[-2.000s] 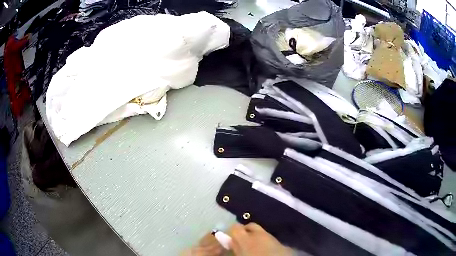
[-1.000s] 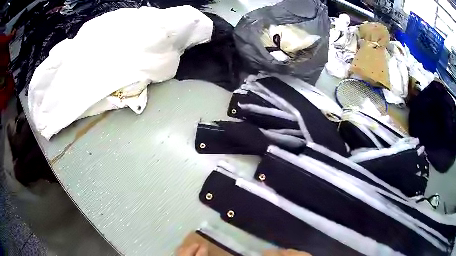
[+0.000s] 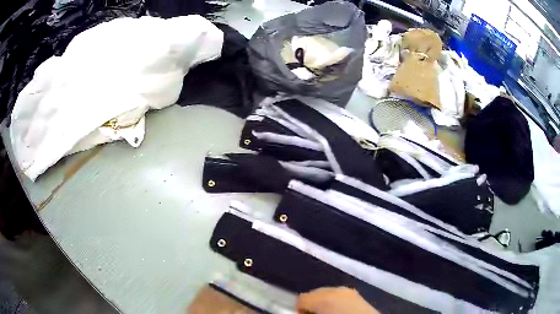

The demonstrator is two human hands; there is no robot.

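Observation:
My right hand (image 3: pixel 338 302) is blurred and cut off by the bottom edge. Its fingertips lie on the pale edge of a narrow black strip (image 3: pixel 245 299), and seem to pinch it. A blurred tan patch (image 3: pixel 210 302) at this strip's left end may be my left hand or brown card; I cannot tell. Behind lie long black strips (image 3: pixel 368 227) with pale grey-white edges, fanned in layers, running towards the lower right. Brass eyelets (image 3: pixel 248 262) show near their left ends. Whether chalk is held is hidden.
A white garment (image 3: pixel 116 73) lies at the left, a black cloth (image 3: pixel 215 80) beside it. An open grey plastic bag (image 3: pixel 344 80) stands behind the strips. Further right are a racket (image 3: pixel 399 116), a brown bundle (image 3: pixel 417 76) and a rounded black bundle (image 3: pixel 500 150). A tied strip bundle (image 3: pixel 442 199) lies behind.
The view has swung right, so the table things have shifted left in the picture. The small white piece at the fingers two seconds ago is out of sight; a narrow pale-edged strip shows there.

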